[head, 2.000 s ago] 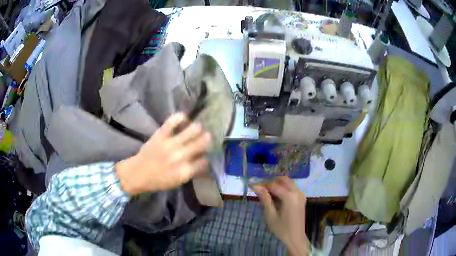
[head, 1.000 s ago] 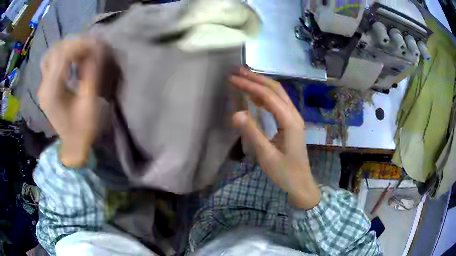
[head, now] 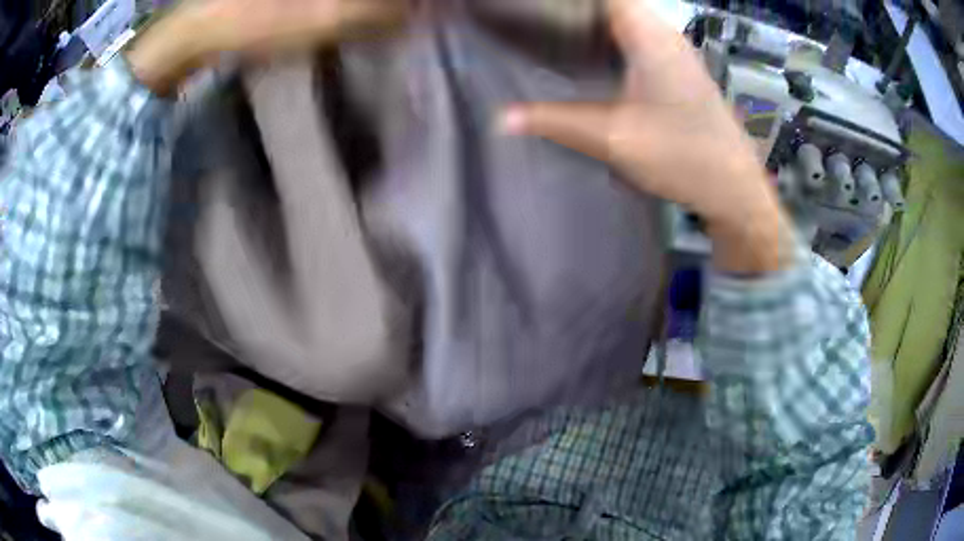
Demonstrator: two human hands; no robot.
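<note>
The grey-brown garment body (head: 529,243) hangs in blurred folds in front of me, above my lap, and hides much of the table. My left hand (head: 285,26) is at its upper left, cut off by the top edge and blurred; its fingertips are hidden. My right hand (head: 671,132) is at its upper right, thumb spread over the cloth; its other fingers are cut off by the top edge, so its hold does not show.
The overlock machine (head: 846,122) stands at upper right, with tension knobs (head: 838,172) on its front. Olive-green cut pieces (head: 914,285) hang at far right. Another yellow-green piece (head: 264,435) lies low at left. A blue patch (head: 685,301) shows beside my right sleeve.
Both hands have moved up to the top of the view, and the garment has been lifted and spread wider in front of me. It now covers more of the table.
</note>
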